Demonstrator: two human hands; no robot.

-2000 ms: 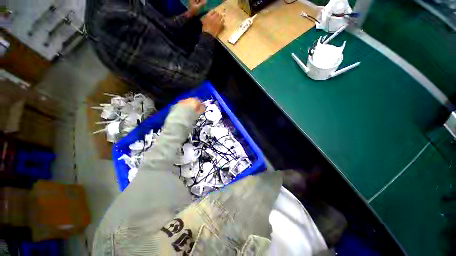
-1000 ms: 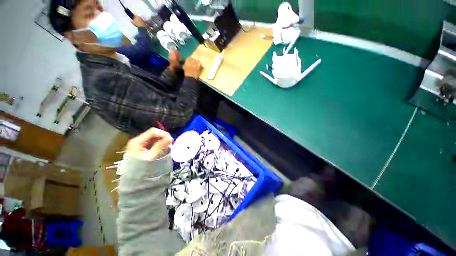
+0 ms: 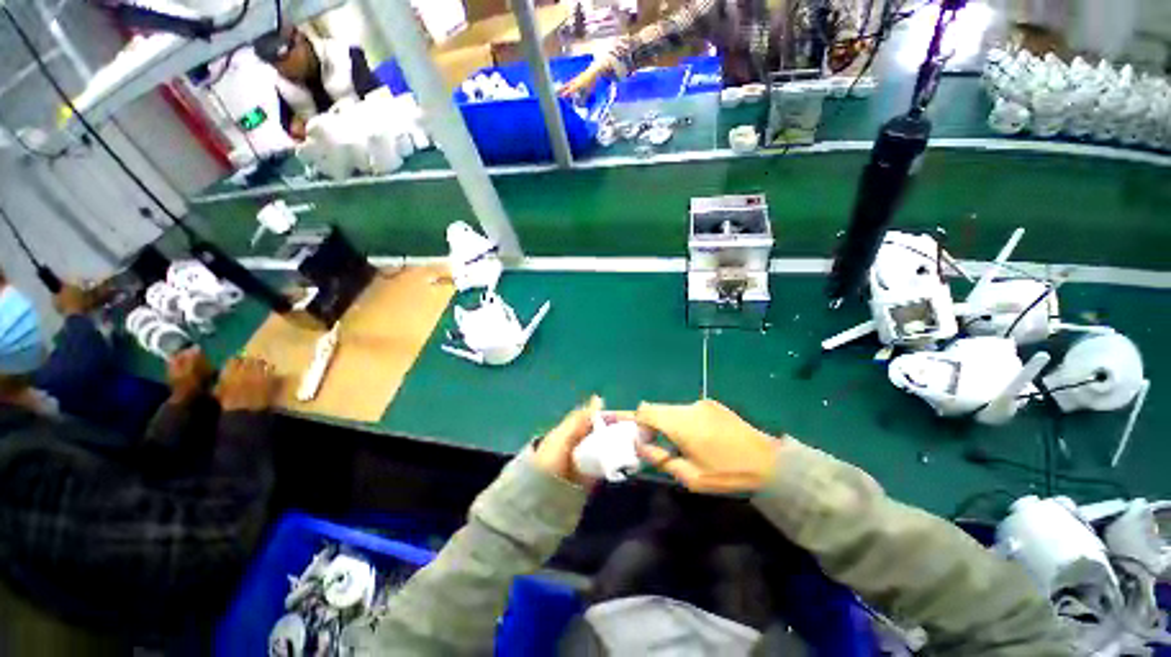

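A small white round part (image 3: 609, 449) is held between my two hands, just in front of the bench's near edge. My left hand (image 3: 565, 443) grips its left side. My right hand (image 3: 714, 447) has its fingers on the right side of the part. The fingers hide some of it, and its detail is too small to tell. Several white camera units with antennas (image 3: 957, 375) lie in a cluster on the bench at the right.
An electric screwdriver (image 3: 884, 193) hangs above the bench. A screw feeder (image 3: 729, 244) stands at the back. A brown board (image 3: 408, 336) and white units (image 3: 491, 329) are at left, beside a person. A blue bin (image 3: 263, 565) holds round parts; housings (image 3: 1056, 552) are heaped lower right.
The view has swung right from the blue bin to the bench. The hand that was at the bin is now over the bench's near edge with a white part, and both hands are in view.
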